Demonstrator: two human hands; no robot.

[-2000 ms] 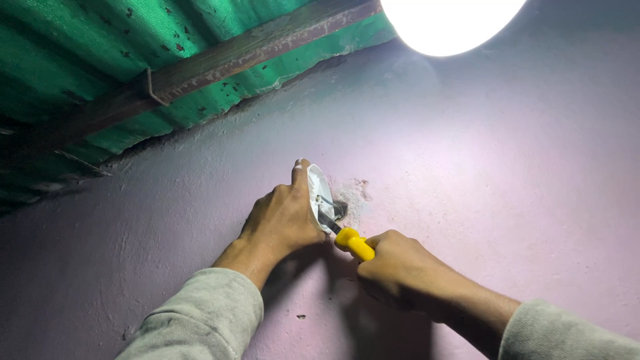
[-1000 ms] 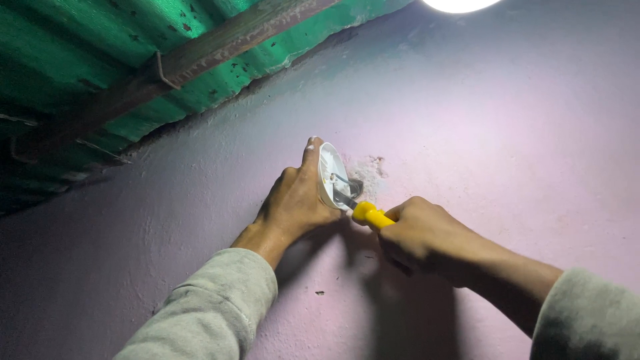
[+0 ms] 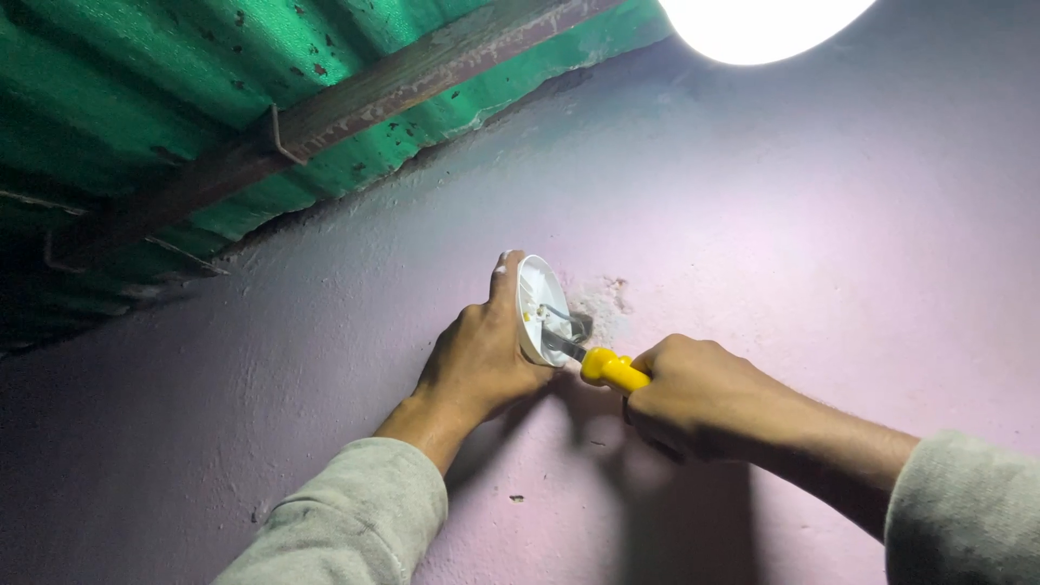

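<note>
My left hand (image 3: 487,349) grips a round white plastic electrical fitting (image 3: 530,284) by its rim, its open inner side turned to the right. Inside it are small terminals and a grey wire (image 3: 561,313) that runs to a dark hole (image 3: 582,327) in the wall. My right hand (image 3: 703,398) is closed around the yellow handles (image 3: 613,370) of a pliers-like hand tool. The metal jaws (image 3: 563,344) of that tool reach into the lower part of the fitting; what their tips touch cannot be made out.
Around the hole, the pink painted wall (image 3: 812,284) has rough, chipped plaster (image 3: 605,301). A bright lamp (image 3: 764,24) glows at the top right. Green corrugated roofing (image 3: 244,49) and a brown metal beam (image 3: 366,97) cross the upper left.
Both hands keep their hold, with the tool's jaws at the fitting throughout. The view has shifted, bringing more of the lamp back into sight than one second ago.
</note>
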